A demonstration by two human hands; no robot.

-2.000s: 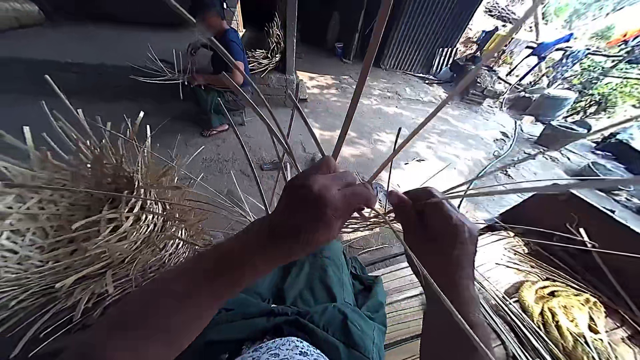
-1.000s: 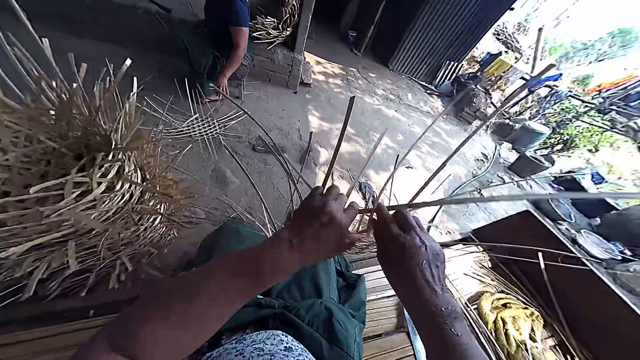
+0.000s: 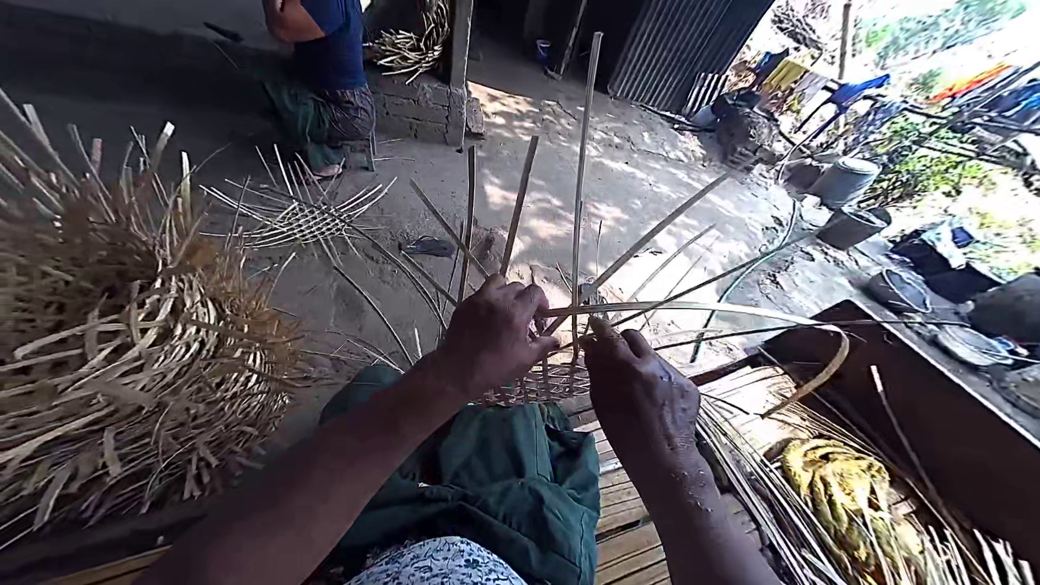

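Note:
A partly woven basket of split cane or bamboo strips [image 3: 540, 384] rests at my lap, its upright strips fanning away from me. My left hand [image 3: 497, 331] pinches the weaving strip and the basket's rim, thumb and fingers closed on them. A long pale strip [image 3: 731, 307] runs from there to the right and bends back down in a loop. My right hand [image 3: 638, 382] is at the rim just right of the left one, fingertips against an upright strip and the weaving strip. Its exact grip is partly hidden by its own fingers.
Stacked woven baskets [image 3: 187, 366] rise at the left. A flat open weave [image 3: 305, 219] lies on the ground near another person [image 3: 329, 73]. Loose strips [image 3: 756, 479] and a yellow coiled bundle [image 3: 845, 487] lie at right on the slatted bamboo seat [image 3: 630, 520], beside a dark board [image 3: 934, 398].
The long strip, which reached straight out to the right, now curves back in a loop. The other person's arm, lowered toward the flat weave before, is raised. The view has shifted.

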